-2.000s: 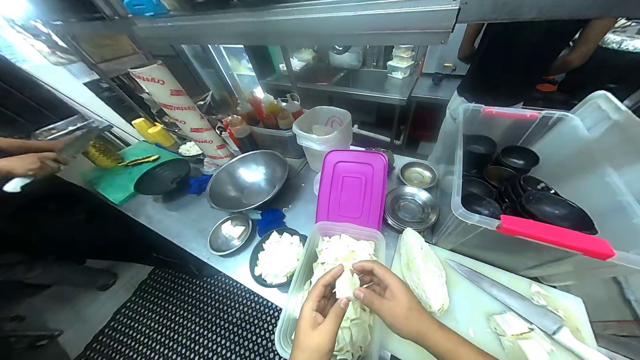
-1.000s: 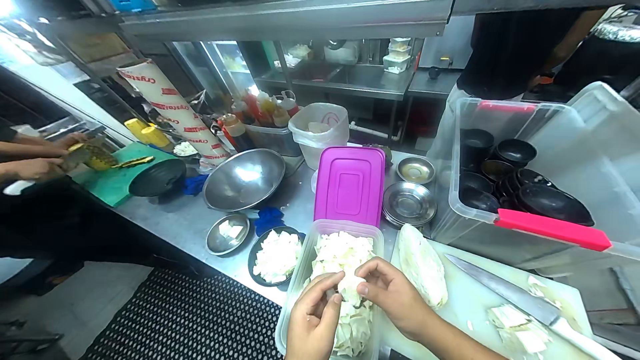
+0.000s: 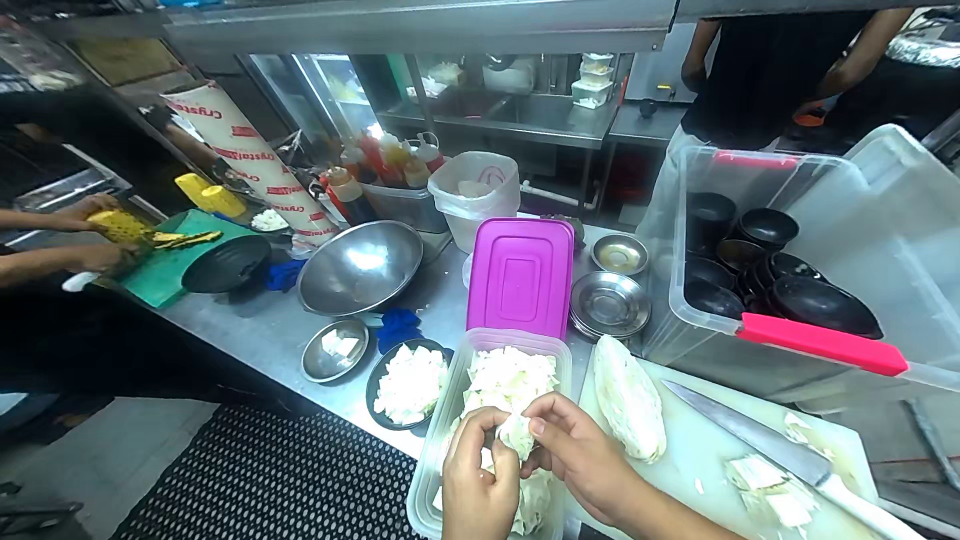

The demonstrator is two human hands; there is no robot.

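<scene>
My left hand (image 3: pixel 480 469) and my right hand (image 3: pixel 577 450) pinch a small piece of pale cabbage (image 3: pixel 517 435) between their fingertips. Both are above a clear plastic container (image 3: pixel 429 480) filled with cut cabbage (image 3: pixel 514 375). A purple lid (image 3: pixel 520 277) lies just behind that container. To the right, a wedge of cabbage (image 3: pixel 628 401) rests on a white cutting board (image 3: pixel 690 480), with a white-handled kitchen knife (image 3: pixel 757 439) and cut cabbage pieces (image 3: pixel 769 487) beside it. A black bowl of white chopped pieces (image 3: pixel 410 384) stands left of the container.
Metal bowls (image 3: pixel 361 268) stand on the steel counter (image 3: pixel 285 330). A clear bin (image 3: pixel 712 337) of black bowls is at right. Squeeze bottles (image 3: pixel 397 161) and a white bucket (image 3: pixel 476 195) stand behind. At left, a co-worker's hands (image 3: pixel 97 232) hold a pineapple over a green board (image 3: pixel 176 262).
My hands stay over the container, their fingers shifting around the cabbage piece. At left, the co-worker's hands and the pineapple have moved.
</scene>
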